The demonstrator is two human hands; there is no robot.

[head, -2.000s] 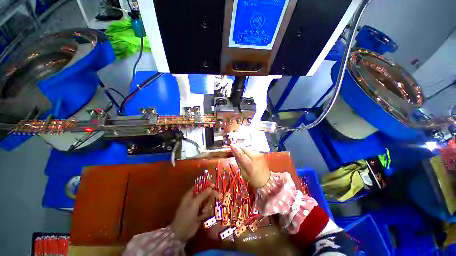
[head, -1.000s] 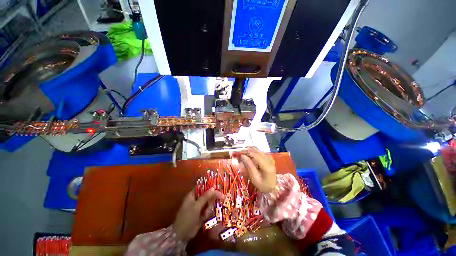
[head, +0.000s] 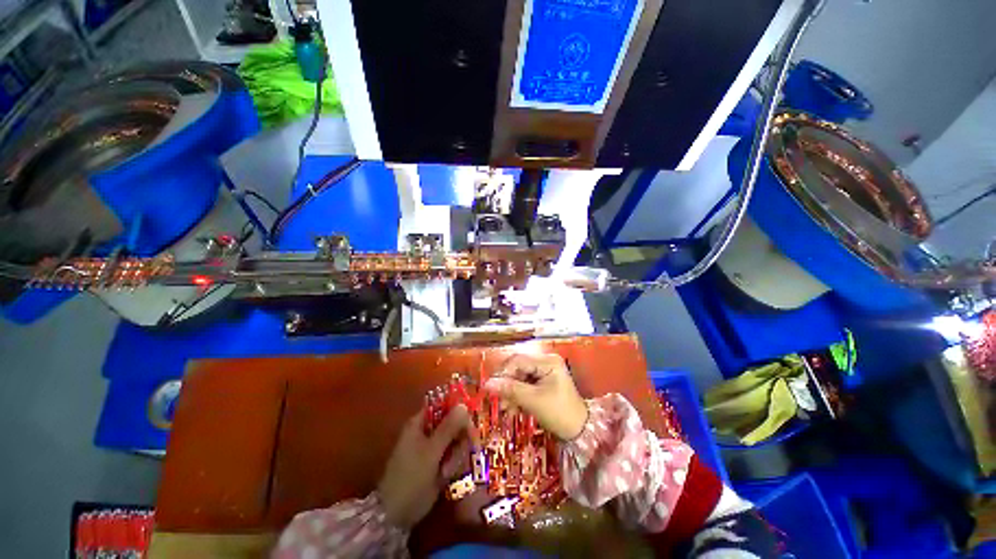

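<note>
Red leads with flat metal end plates (head: 513, 459) lie heaped on the reddish-brown tabletop (head: 224, 437) in front of me. My left hand (head: 418, 459) holds a bundle of red leads (head: 448, 404) at the left of the heap, some plates sticking out below. My right hand (head: 543, 394) is at the top of the heap with thumb and forefinger pinched at a red lead (head: 485, 384) beside the bundle. The fixture (head: 513, 300) under the press head is brightly lit, and no hand is in it.
A feed track (head: 404, 265) with coppery parts runs from the left to the fixture. Bowl feeders stand left (head: 98, 131) and right (head: 841, 180). The machine housing (head: 437, 87) is above. A blue bin (head: 683, 404) is at the right, a tray of red pieces (head: 113, 532) at lower left.
My right hand has moved from the fixture back towards me, down to the heap beside my left hand. My left hand has stayed nearly in place with its bundle.
</note>
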